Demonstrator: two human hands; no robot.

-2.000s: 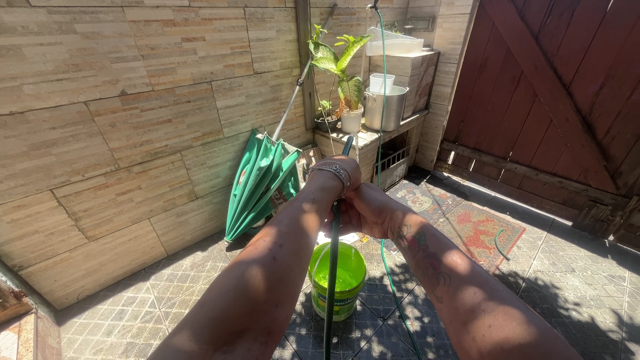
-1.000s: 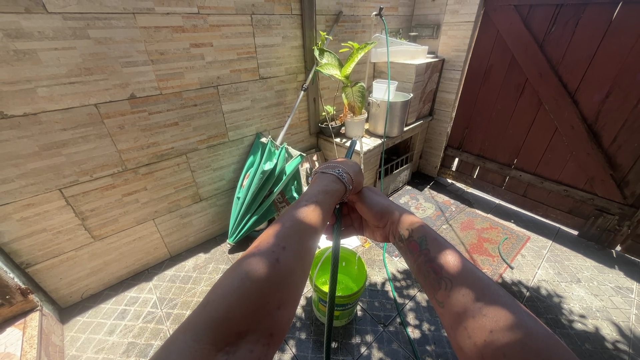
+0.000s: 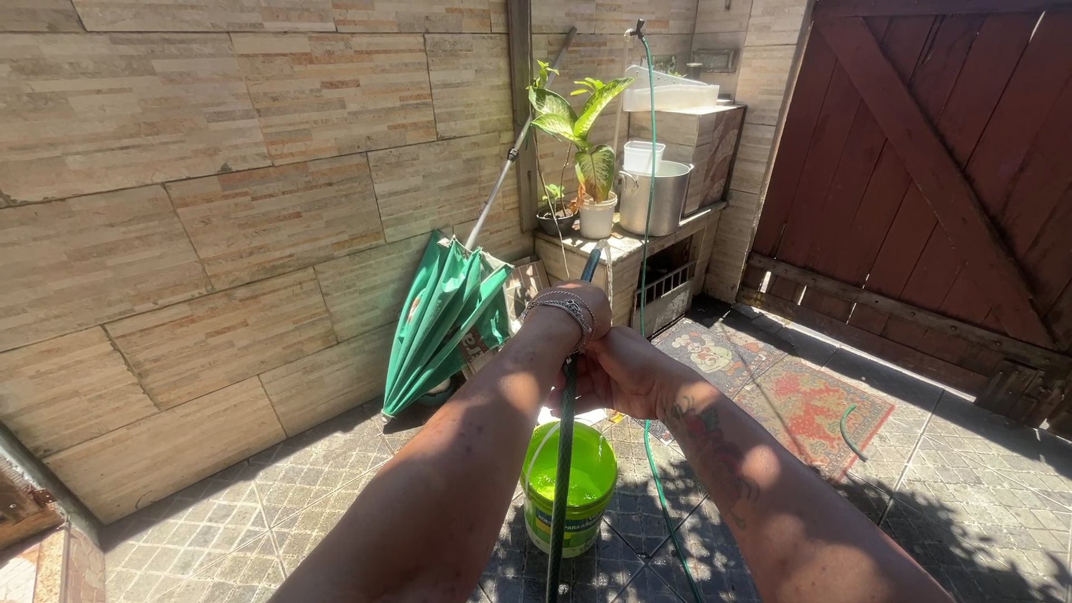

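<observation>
My left hand (image 3: 586,310), with bracelets at the wrist, is closed around a dark green garden hose (image 3: 563,486). The hose's end points up and away beyond my knuckles, with what looks like water just past it. Right against the left hand, my right hand (image 3: 626,373) is held below and beside it at the hose; its fingers are partly hidden, so its grip cannot be made out. Below both hands a lime-green plastic bucket (image 3: 590,469) with a white handle stands on the paving, and the hose crosses in front of it.
A folded green parasol (image 3: 444,318) leans on the tiled wall. Potted plants (image 3: 596,213) and a large aluminium pot (image 3: 653,201) stand on a ledge. A thin green hose (image 3: 646,209) hangs from a tap. Mats (image 3: 804,402) lie before a red wooden gate (image 3: 913,167).
</observation>
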